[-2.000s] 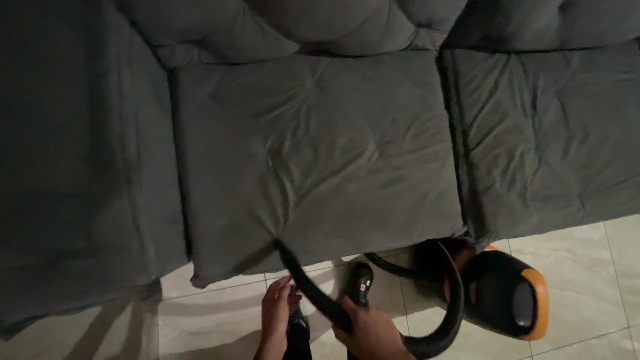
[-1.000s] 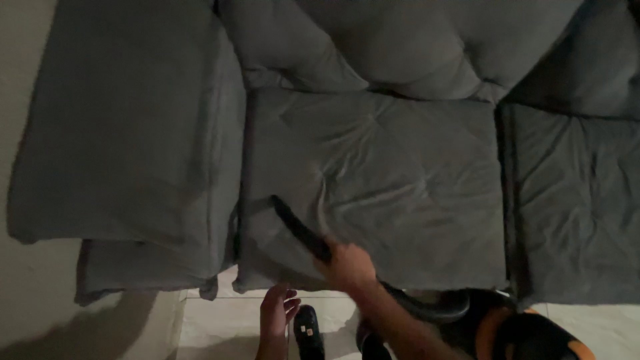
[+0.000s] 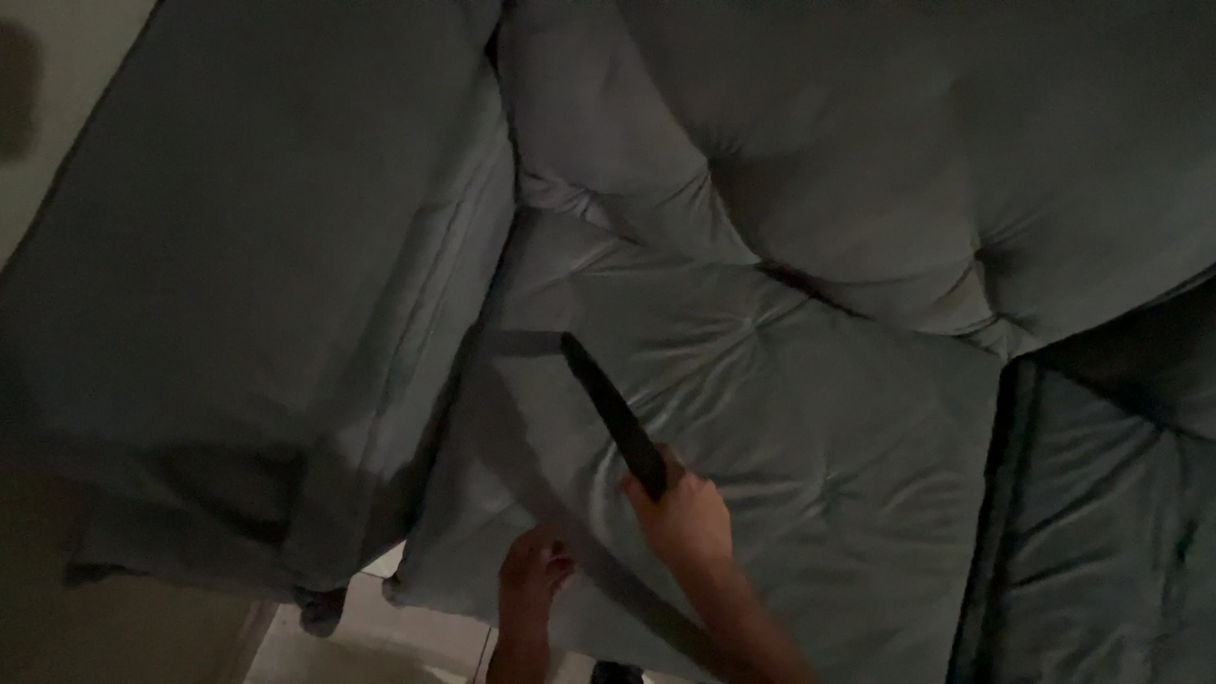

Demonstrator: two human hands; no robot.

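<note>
My right hand (image 3: pixel 682 508) is closed around a black vacuum cleaner nozzle (image 3: pixel 616 413), which slants up and left over the gray tufted seat cushion (image 3: pixel 855 418). The nozzle's tip is over the left part of the cushion, near the seam by the armrest; whether it touches the fabric I cannot tell. Lower and to the left, my left hand (image 3: pixel 537 562) hangs near the cushion's front edge with fingers curled and apart, nothing seen in it. A dark shadow of the arm and tool falls across the cushion.
The sofa's wide armrest (image 3: pixel 256 237) rises on the left, and the tufted backrest (image 3: pixel 855 123) is behind the seat. Another seat cushion (image 3: pixel 1102 541) lies at the right past a dark gap. Pale floor tiles (image 3: pixel 380 632) show below, with part of a dark shoe (image 3: pixel 616 673) at the bottom edge.
My right hand has moved the black nozzle from the cushion's front edge farther back over the seat. The orange and black vacuum body, seen earlier at lower right, is out of view.
</note>
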